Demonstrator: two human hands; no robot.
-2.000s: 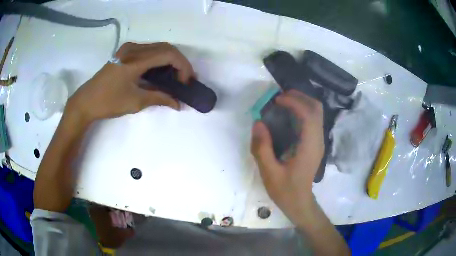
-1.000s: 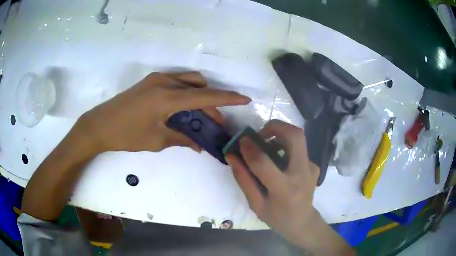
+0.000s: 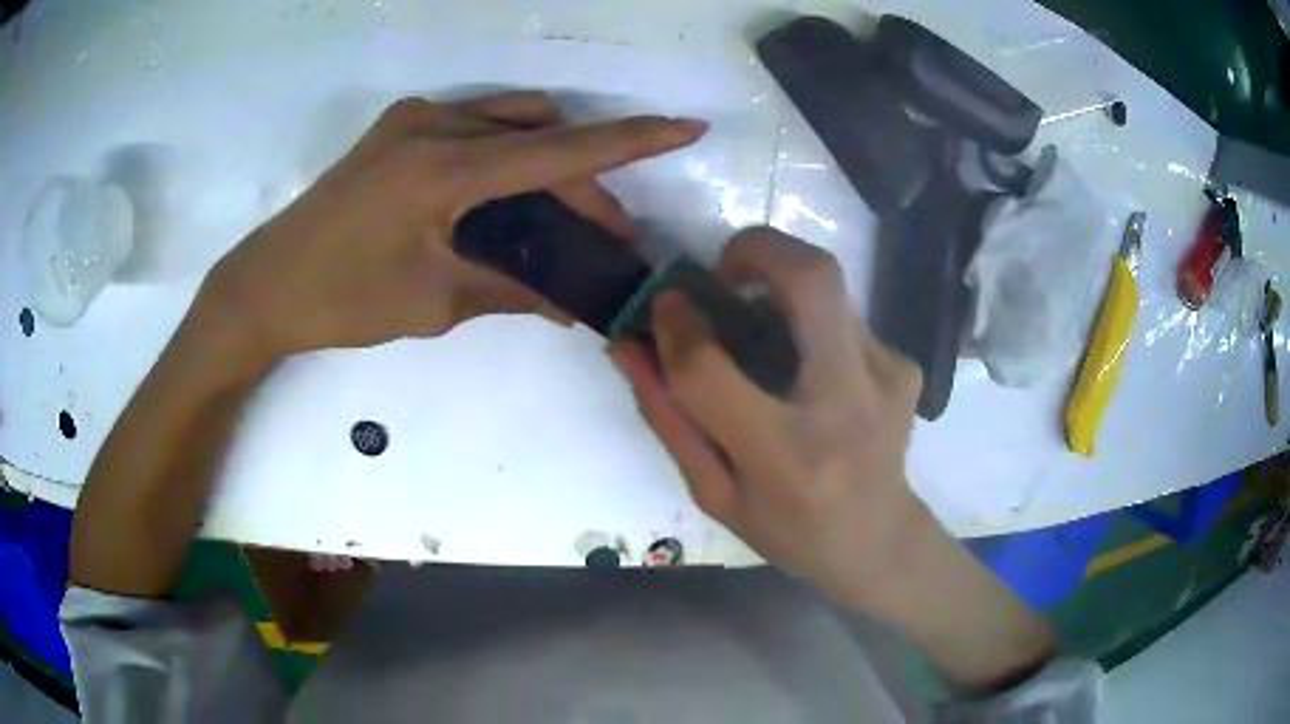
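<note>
My left hand (image 3: 382, 241) holds a black plastic housing (image 3: 545, 255) by its far end, with the index finger stretched out above it. My right hand (image 3: 806, 410) grips a grey-green sanding block (image 3: 729, 325), whose edge is against the near end of the housing. The contact area is partly hidden by my right fingers. Several dark housings (image 3: 913, 297) lie grouped to the right of my right hand, some overlapping. A crumpled white cloth (image 3: 1030, 283) lies beside them.
A yellow utility knife (image 3: 1103, 361), a small red tool (image 3: 1203, 258) and a thin-handled tool (image 3: 1270, 354) lie at the right. A translucent cup (image 3: 78, 248) stands at the left. Round dark spots (image 3: 369, 437) dot the white bench (image 3: 467, 481). Blue items show below its edge.
The sanding block has come left from beside the grouped housings to the held housing. My left hand has turned the housing and stretched its index finger. The whole view has shifted.
</note>
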